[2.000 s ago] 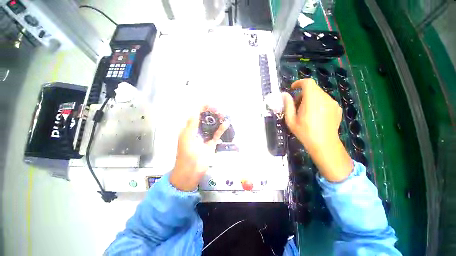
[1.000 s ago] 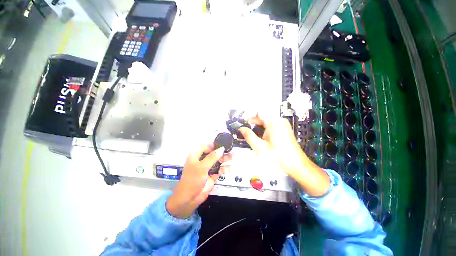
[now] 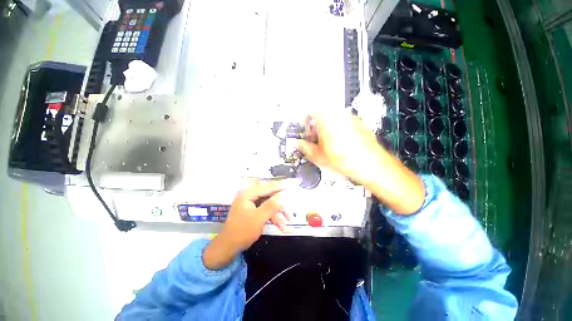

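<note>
A black housing with a pale middle sits in the dark fixture on the bright machine bed. A dark round cover lies flat just in front of it, to the right. My left hand is in front of the fixture, its fingers apart, one fingertip at the cover's left edge. My right hand reaches in from the right, with thumb and forefinger at the housing's right side. Glare and the fingers hide whether it grips the housing.
A teach pendant, its cable and a white wipe are at left, by a perforated metal plate. A red emergency stop is on the front edge. A clear tray of black round parts is at right.
My left hand held the dark cover raised a second ago; now the cover lies by the fixture and the fingers are spread. My right hand stays at the housing. The camera view has shifted.
</note>
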